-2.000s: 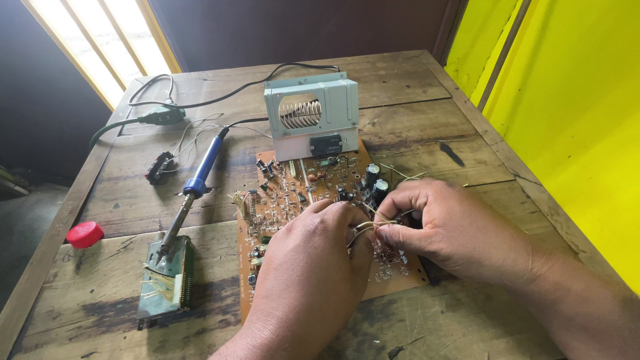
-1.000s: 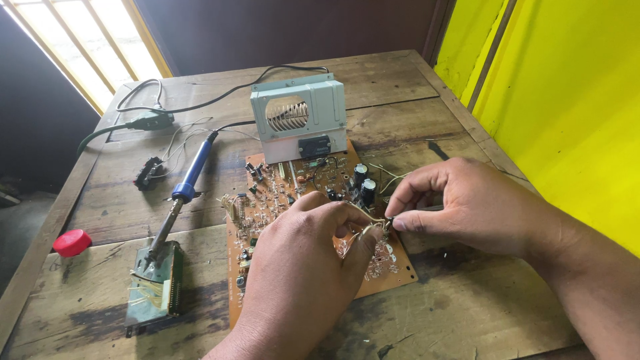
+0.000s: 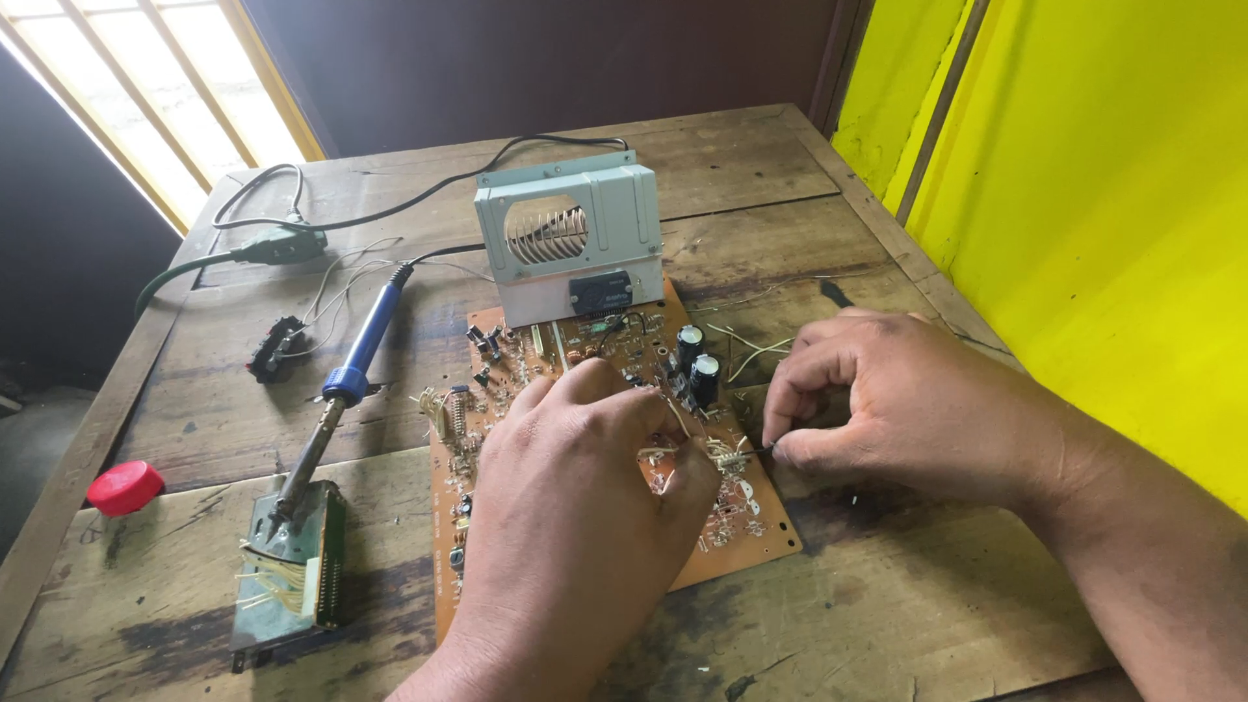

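An orange-brown circuit board (image 3: 721,565) lies on the wooden table, crowded with components and solder points. Over its lower right part, my left hand (image 3: 595,468) pinches pale wires (image 3: 673,419) between thumb and fingers; its fingertips are partly hidden. Just past the board's right edge, my right hand (image 3: 868,409) holds the end of a thin dark wire (image 3: 756,451) between thumb and forefinger. That wire runs to a bunch of pale wire ends by my left fingers. Two black capacitors (image 3: 704,375) stand near the board's right edge. A pale blue metal heatsink housing (image 3: 575,229) rises at its back.
A blue-handled soldering iron (image 3: 366,336) rests with its tip on a small metal-backed module (image 3: 283,624) at left. Nearby are a red cap (image 3: 125,487), a black connector (image 3: 276,349) with wires, and a green plug (image 3: 283,244) with cables. Loose pale wires (image 3: 751,346) lie right of the board.
My right hand has moved right, away from my left hand, and a dark wire now shows stretched from its fingertips. My left hand stays over the board.
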